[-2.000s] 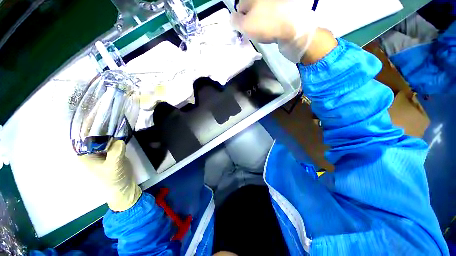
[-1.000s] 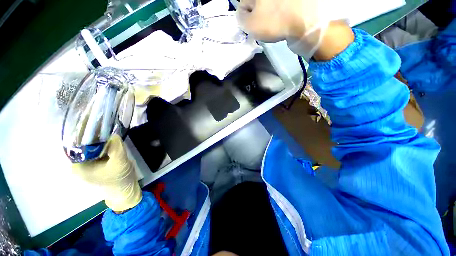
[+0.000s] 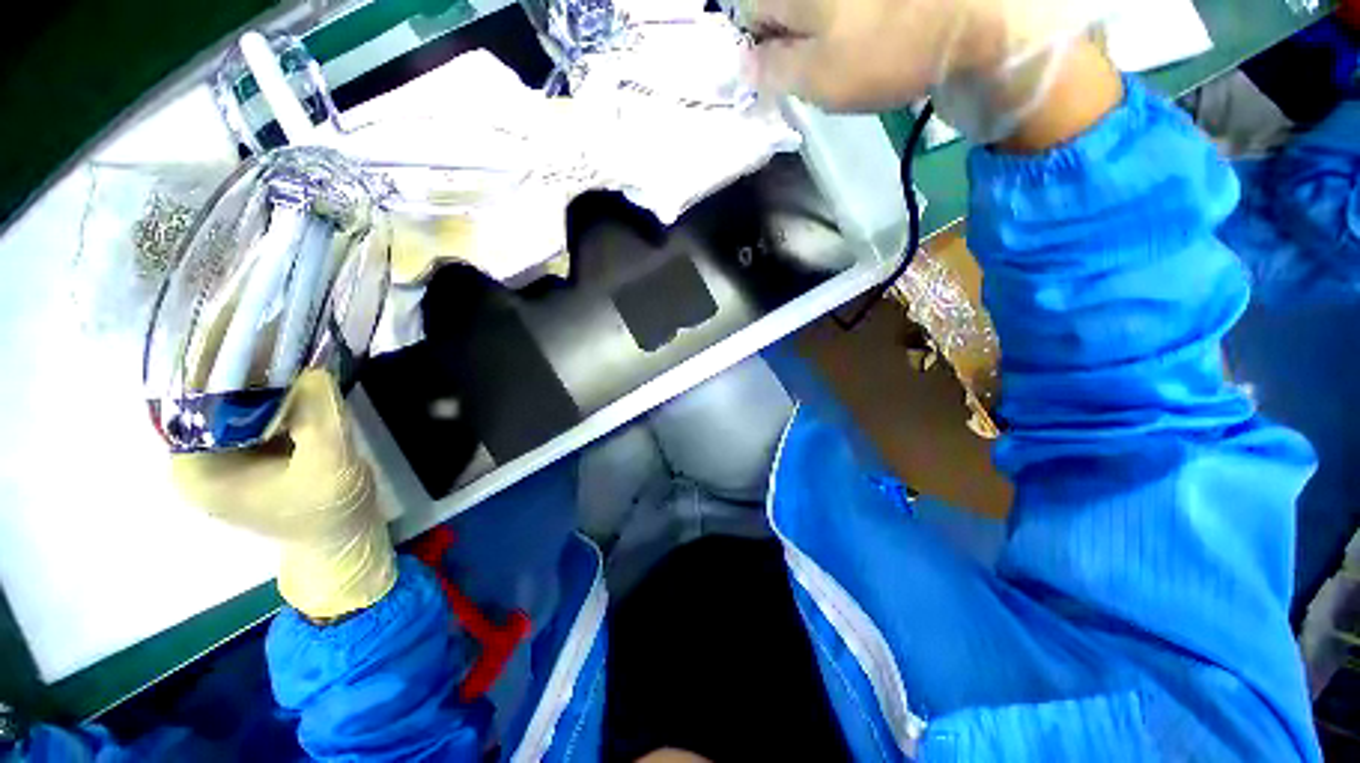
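A glossy clear or chrome-look oval housing (image 3: 246, 306) lies tilted at the left end of the white fixture (image 3: 492, 157). My left hand (image 3: 291, 485), in a cream-yellow glove, grips its near, dark-edged end. My right hand (image 3: 880, 52), in a thin translucent glove, is over the far right corner of the fixture tray. The top edge cuts it off, so what its curled fingers hold is hidden. A black cord (image 3: 911, 187) hangs below it. Another shiny clear piece (image 3: 585, 27) stands at the far edge of the fixture.
Small silvery screws (image 3: 161, 231) lie on a white sheet (image 3: 75, 477) at left. The light grey tray rim (image 3: 634, 403) borders my lap. An open cardboard box (image 3: 880, 395) with crinkled clear scraps is low right. A red frame or tool (image 3: 485, 634) is below the bench edge.
My left hand and the oval housing have shifted a little left in view. My right hand has moved right. The black cord now shows more fully, hanging beside the tray's right corner.
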